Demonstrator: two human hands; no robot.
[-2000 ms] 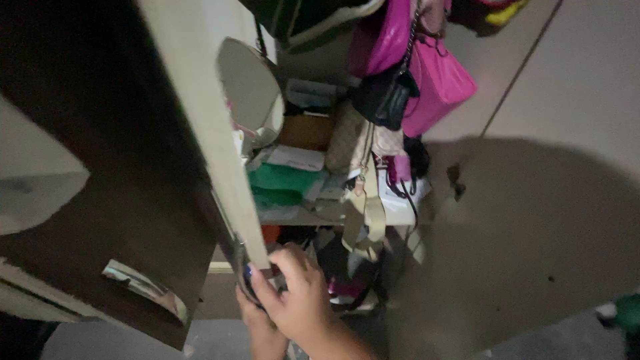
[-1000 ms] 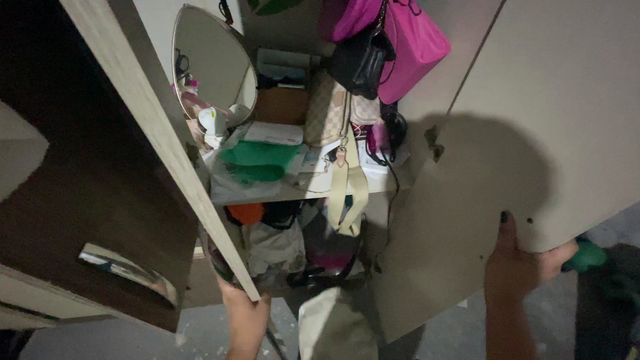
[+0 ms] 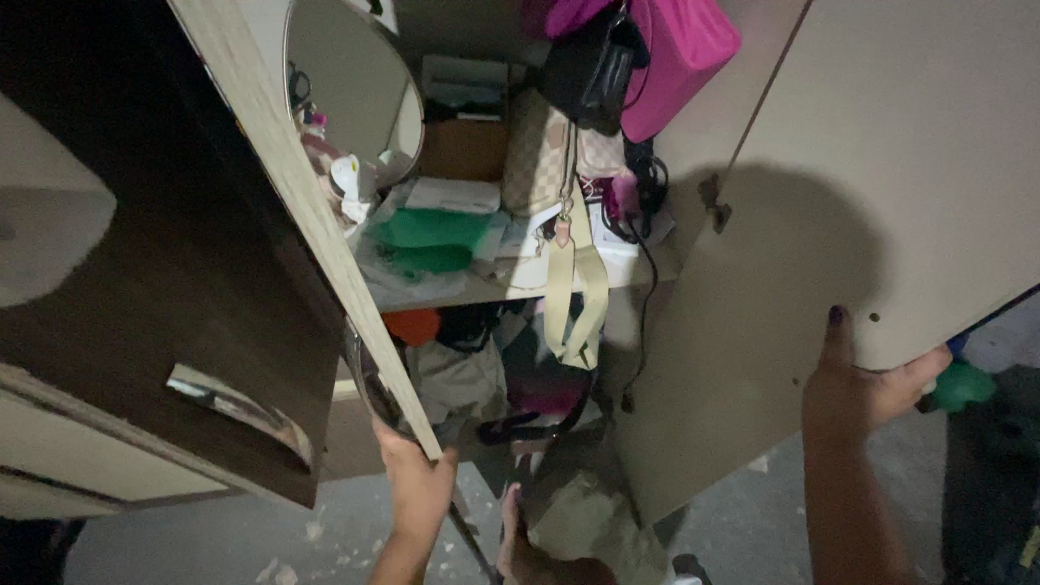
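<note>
My left hand (image 3: 414, 471) grips the lower end of a wardrobe door (image 3: 317, 244), seen edge-on, beside its curved metal handle (image 3: 370, 386). At the right my right hand (image 3: 869, 390) holds the lower edge of the other pale door (image 3: 918, 203), thumb on its inner face. Between the doors is a shelf (image 3: 496, 301) with a green item in clear plastic (image 3: 435, 236), a checkered bag (image 3: 532, 158) and a cream strap (image 3: 561, 292) hanging over the front. A black bag (image 3: 593, 73) and a pink bag (image 3: 682, 65) hang above.
A rounded mirror (image 3: 357, 81) stands behind the left door. Below the shelf lie crumpled clothes (image 3: 459, 374) and an orange item (image 3: 413, 325). A dark door with a handle (image 3: 244, 414) is at the left. My foot (image 3: 512, 520) is on the floor near the wardrobe, beside pale fabric (image 3: 589, 520).
Two seconds ago both hands were together at the left door's edge. My right hand has since moved right onto the other door, while my left hand has remained at the left one.
</note>
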